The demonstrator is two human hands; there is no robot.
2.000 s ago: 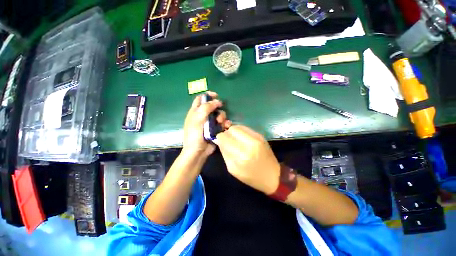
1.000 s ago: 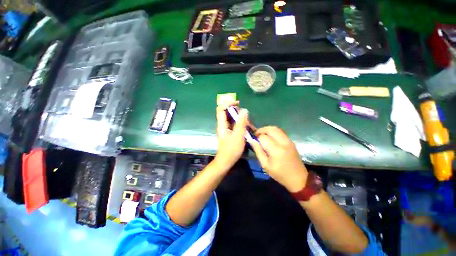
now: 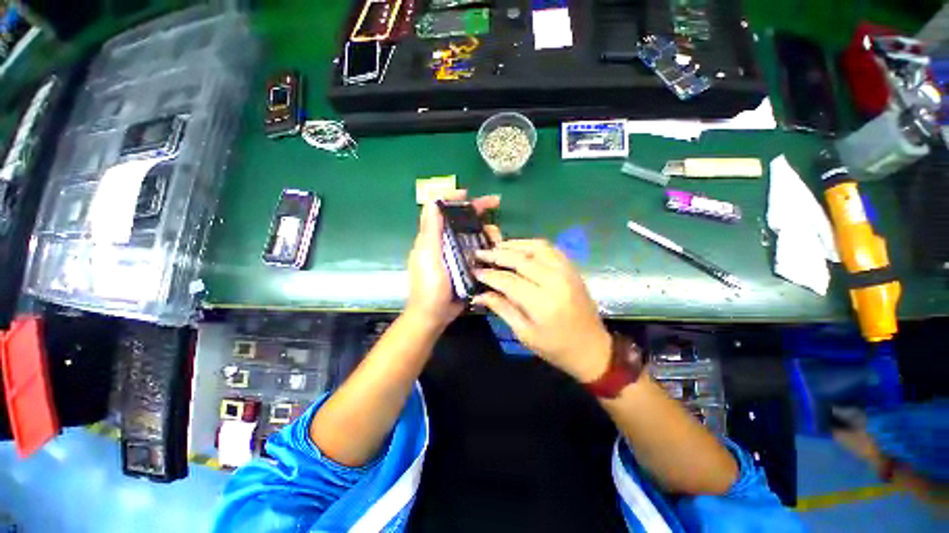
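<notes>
A dark mobile phone unit with a silvery rim (image 3: 458, 242) is held tilted over the bench's front edge. My left hand (image 3: 429, 273) holds it from the left, with fingers showing at its top and right side. My right hand (image 3: 543, 304) is at the phone's lower right, its fingertips against the phone's face and edge. A small blue triangle, possibly a pry tool (image 3: 573, 244), lies on the green bench to the right of my right hand. The palm side of my right hand is hidden.
A cup of screws (image 3: 507, 144), a yellow label (image 3: 436, 188), a tweezers-like tool (image 3: 684, 254), a white wipe (image 3: 799, 229) and an electric screwdriver (image 3: 862, 255) lie on the bench. Clear trays (image 3: 135, 167) are stacked left. Another person's hand (image 3: 869, 437) is low right.
The phone has turned so its dark face shows, and my right fingers now lie on it. The blue triangle now shows on the bench. Another person's blue sleeve has come in at the lower right.
</notes>
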